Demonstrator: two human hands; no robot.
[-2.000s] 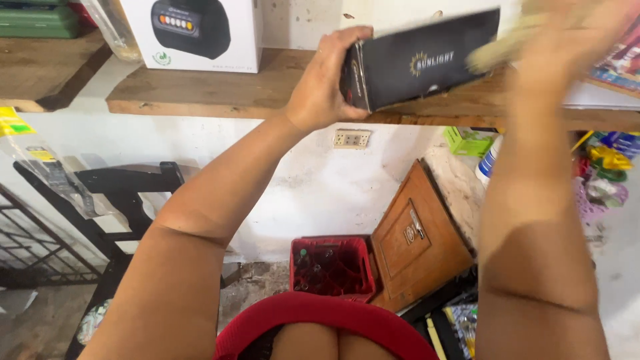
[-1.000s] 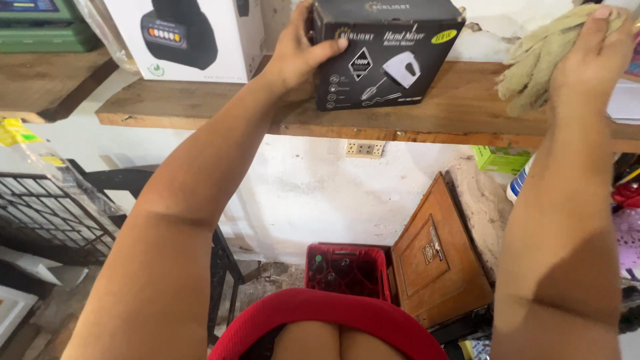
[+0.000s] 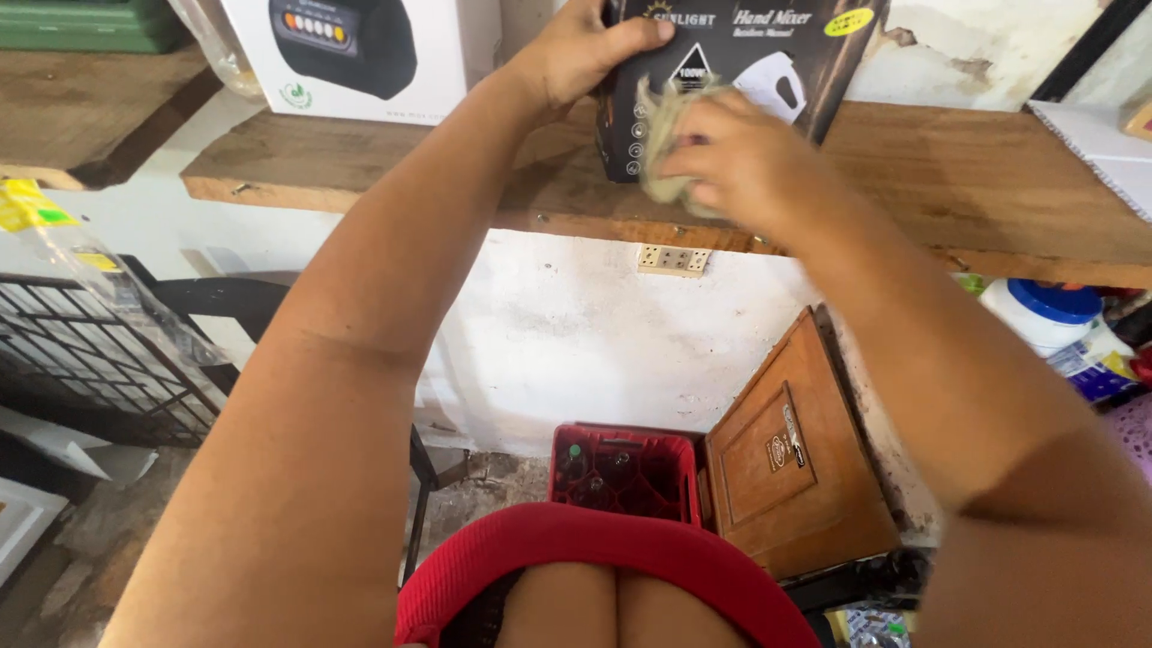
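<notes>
A black hand mixer box (image 3: pixel 720 54) stands upright on the wooden shelf (image 3: pixel 945 189), its printed front towards me. My left hand (image 3: pixel 585 54) grips the box at its upper left edge, with the thumb across the front; the other fingers are mostly hidden. In my right hand (image 3: pixel 738 162) is a bunched pale cloth (image 3: pixel 668 148), perhaps a fabric glove, pressed to or just before the lower front of the box. This hand is slightly blurred.
A white appliance box (image 3: pixel 360 99) stands left of the black one. Farther left is a green case (image 3: pixel 90 25). Below are a wall socket (image 3: pixel 673 259), a red crate of bottles (image 3: pixel 625 468), a leaning wooden cabinet door (image 3: pixel 792 459) and a blue-lidded tub (image 3: pixel 1035 315).
The box was tilted in my left hand two seconds ago and now stands on the shelf. My right hand has moved left with the cloth, from beside the box to its front.
</notes>
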